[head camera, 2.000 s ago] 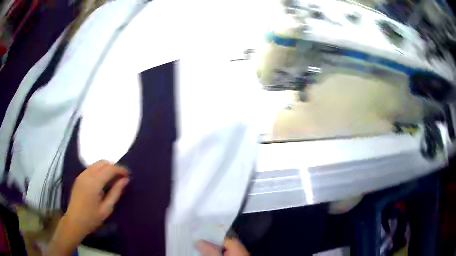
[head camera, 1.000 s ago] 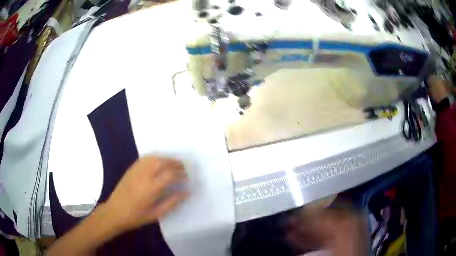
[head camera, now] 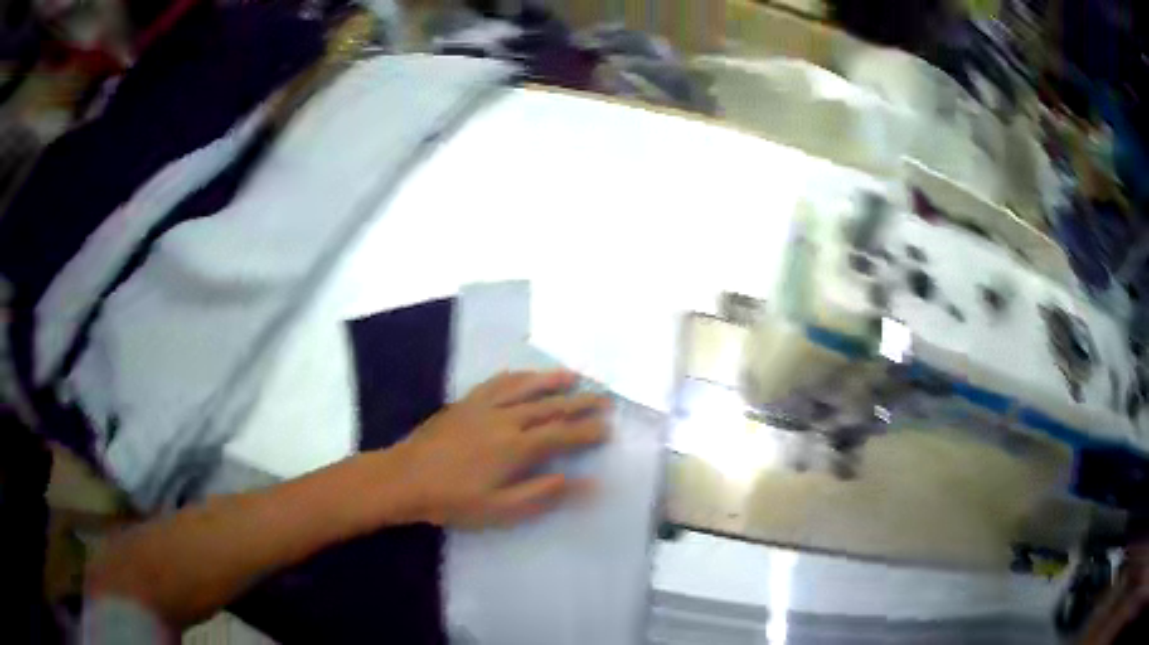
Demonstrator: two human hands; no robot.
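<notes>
A large cut panel lies on the table, with a dark purple part (head camera: 401, 372) and a long pale strip (head camera: 542, 567) beside it. My left hand (head camera: 517, 447) lies palm down across the pale strip, fingers spread, blurred. The strip's right edge is beside the machine bed, left of the needle area. The white sewing machine head (head camera: 832, 378) has nothing clearly seen under its presser foot; glare hides detail. A blurred skin-toned shape is cut off at the lower right edge; I cannot tell whether it is my right hand.
Stacked pale-backed panels (head camera: 227, 265) lie at the left, with dark cloth (head camera: 114, 164) beyond. Yellow-and-black snips (head camera: 1040, 562) and dark-handled scissors (head camera: 1081, 592) lie at the right. The shiny table-edge strip (head camera: 718, 617) runs along the front. Blurred fabric heaps are behind.
The view has swung, so the machine appears lower and farther right. My left hand has opened out flat on the pale strip. My right hand has left the place below the table edge.
</notes>
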